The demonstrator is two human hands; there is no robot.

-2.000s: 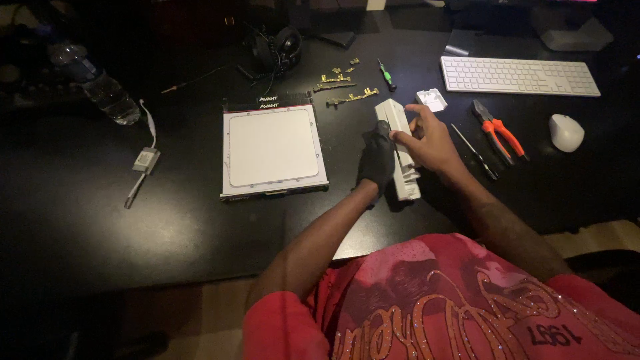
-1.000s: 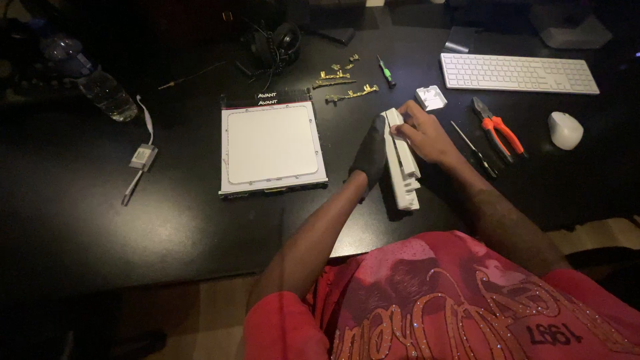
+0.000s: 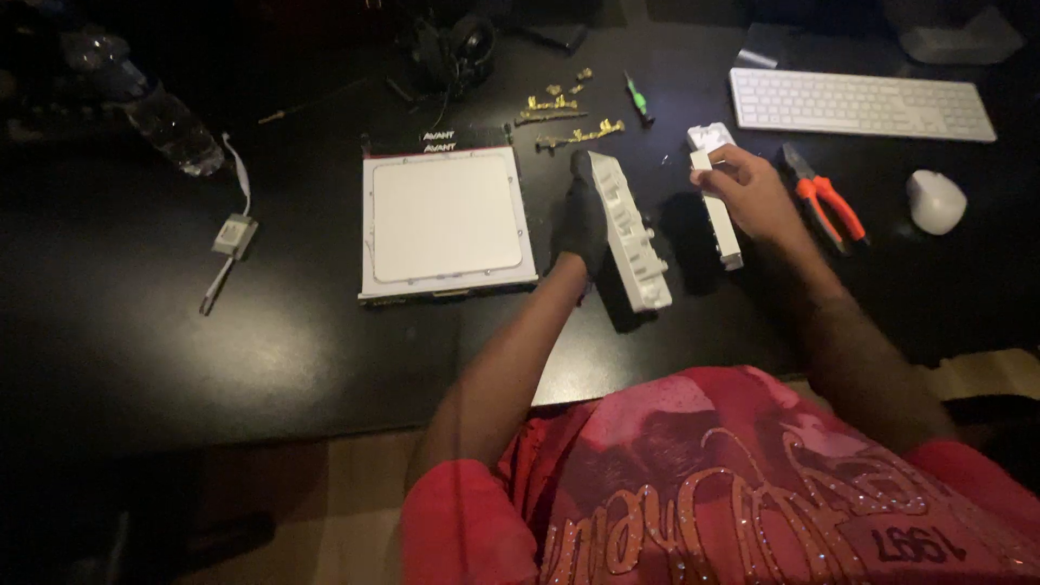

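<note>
My left hand (image 3: 582,213), in a black glove, grips a long white plastic housing (image 3: 632,244) whose molded inner side shows. To its right, my right hand (image 3: 749,193) holds a narrow white plastic strip (image 3: 718,218) near its upper end, with the fingers closed around it. The two parts are apart. A small white plastic piece (image 3: 709,136) lies just beyond the right fingertips. Several brass contact strips (image 3: 581,134) and smaller brass bits lie above the left hand, beside a green-handled screwdriver (image 3: 637,99). Orange-handled pliers (image 3: 827,203) rest right of my right hand.
A white square panel (image 3: 447,218) on its box lies left of my left hand. Farther left are a small driver module with cables (image 3: 235,236) and a plastic bottle (image 3: 171,126). Headphones (image 3: 463,53) sit at the back; a white keyboard (image 3: 861,104) and mouse (image 3: 936,201) stand at the right.
The long white body that both hands held together is now in two separate parts. My right hand has moved right with the narrow strip; my left hand keeps the housing, now turned to show its inside.
</note>
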